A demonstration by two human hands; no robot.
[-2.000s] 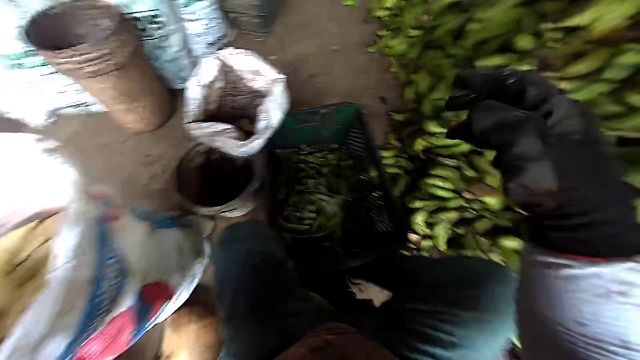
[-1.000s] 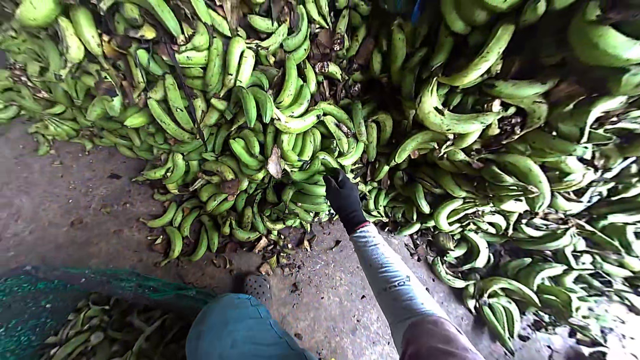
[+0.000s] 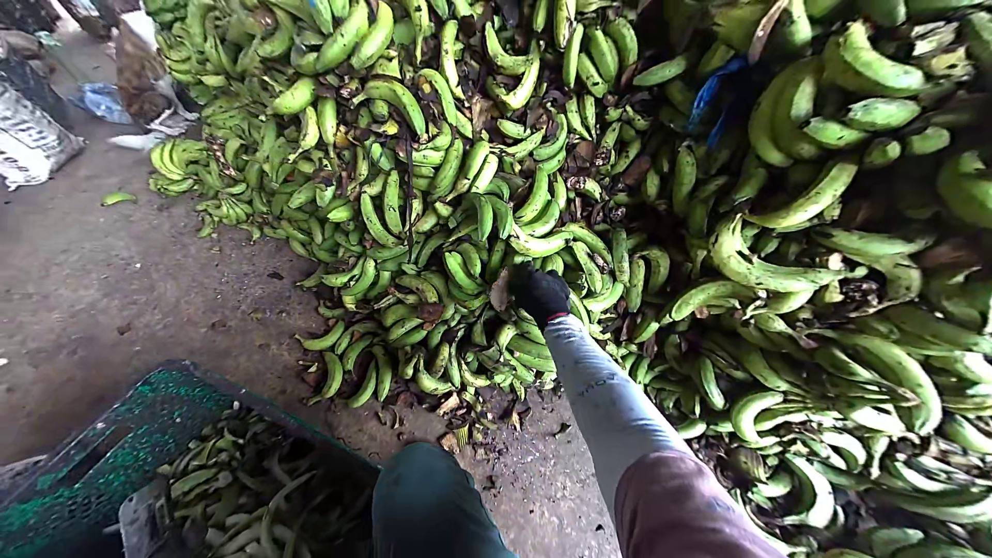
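A large heap of green plantains [image 3: 465,178] spreads over the concrete floor. My right hand [image 3: 540,293], in a black glove below a pale sleeve, reaches into the heap's near middle. Its fingers touch the fruit beside a dry brown leaf scrap [image 3: 501,290]; whether they grip any cannot be told. My left hand does not show.
A green plastic crate [image 3: 116,446] with slim green pieces inside stands at lower left, beside my knee [image 3: 430,504]. Larger plantain bunches [image 3: 821,271] rise on the right. A white woven sack [image 3: 31,136] lies at upper left. One plantain [image 3: 118,199] lies alone on the floor.
The view has swung from the crate and buckets to the heap. My right arm stays stretched out to the plantains, its gloved hand now beside the dry leaf scrap.
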